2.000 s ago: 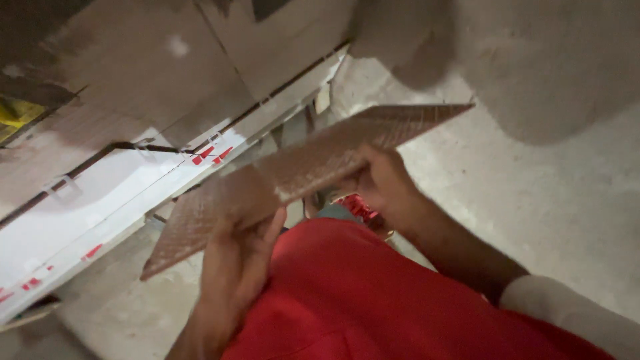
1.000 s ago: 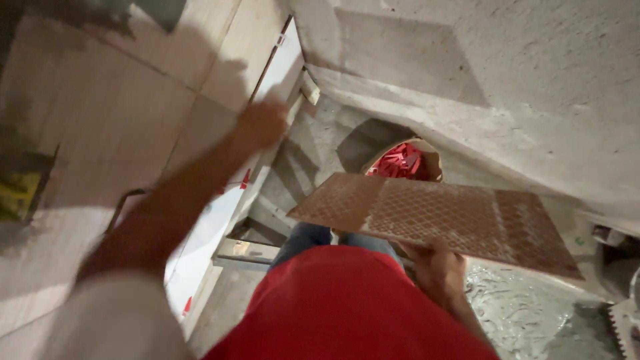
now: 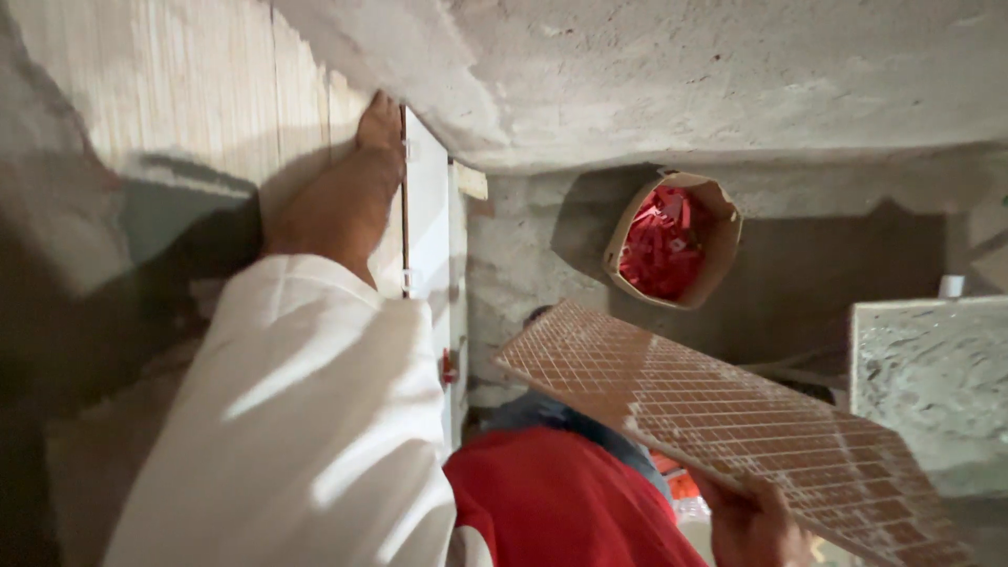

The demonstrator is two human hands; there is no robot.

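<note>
My right hand (image 3: 760, 516) grips the lower edge of a reddish-brown tile (image 3: 709, 402), whose ribbed back faces up with pale residue in its grid. The tile slants across the lower right. At the upper left, my left hand (image 3: 381, 138) reaches to the light streaked wall tiles (image 3: 213, 79), near the corner with the rough wall; its fingertips are partly hidden. Beside it runs a white tile strip (image 3: 428, 213) with clear clips along its dark edge and a red wedge (image 3: 448, 366) lower down.
A cardboard box (image 3: 728, 236) of red tile wedges stands on the floor by the rough cement wall (image 3: 709, 79). At the right lies a panel covered in wet grey mortar (image 3: 937, 386). A small pale block (image 3: 471, 181) sits by the corner.
Both hands held the brown tile two seconds ago. My left hand has let go of it and moved to the wall tiles near the corner; my right hand still holds it. The view has turned.
</note>
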